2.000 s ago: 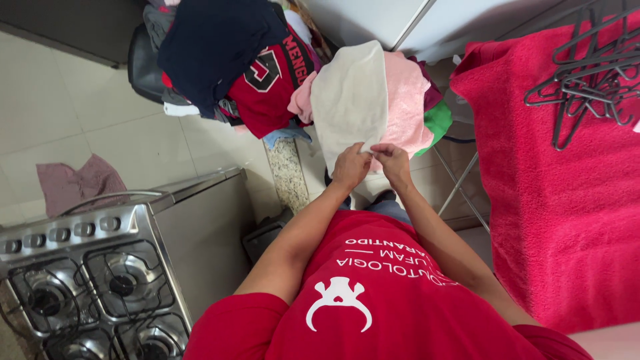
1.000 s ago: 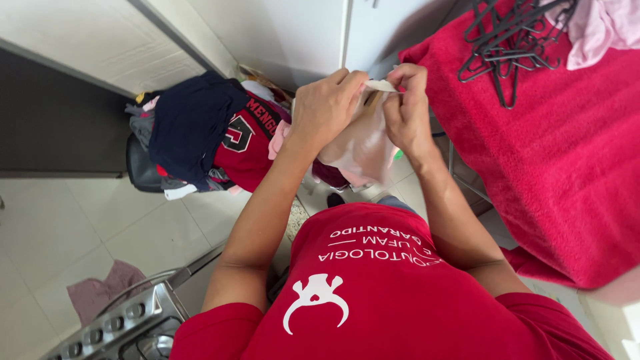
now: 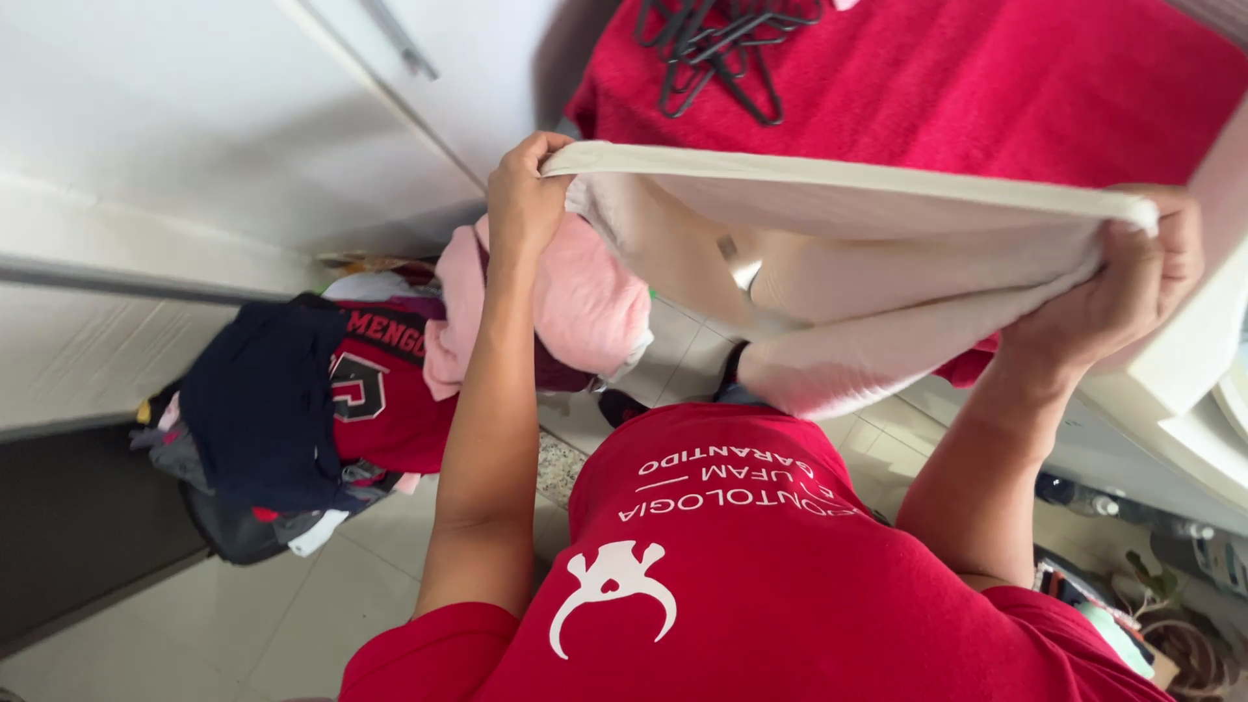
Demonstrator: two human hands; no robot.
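Observation:
My left hand (image 3: 526, 200) grips one end of the stretched hem of a thin cream-white garment (image 3: 877, 253). The other end of that hem is in my right hand (image 3: 1136, 263), at the right. Between my hands the cloth hangs open like a tube, and the floor shows through it. Its exact kind I cannot tell. Pink cloth (image 3: 595, 292) lies on the clothes pile behind my left forearm. Above the held hem, several black hangers (image 3: 721, 49) rest on a red towel-like cloth (image 3: 926, 88).
At the left, a navy garment (image 3: 258, 390) and a red and black jersey (image 3: 390, 390) lie on a heap over a dark chair or bin (image 3: 229, 526). White cabinet doors (image 3: 390, 127) stand behind. A plant (image 3: 1155, 580) and bottles are low at the right.
My hands were close together on the pale garment; now they are far apart with its hem stretched between them. The view has swung towards the red cloth, and the stove has left it.

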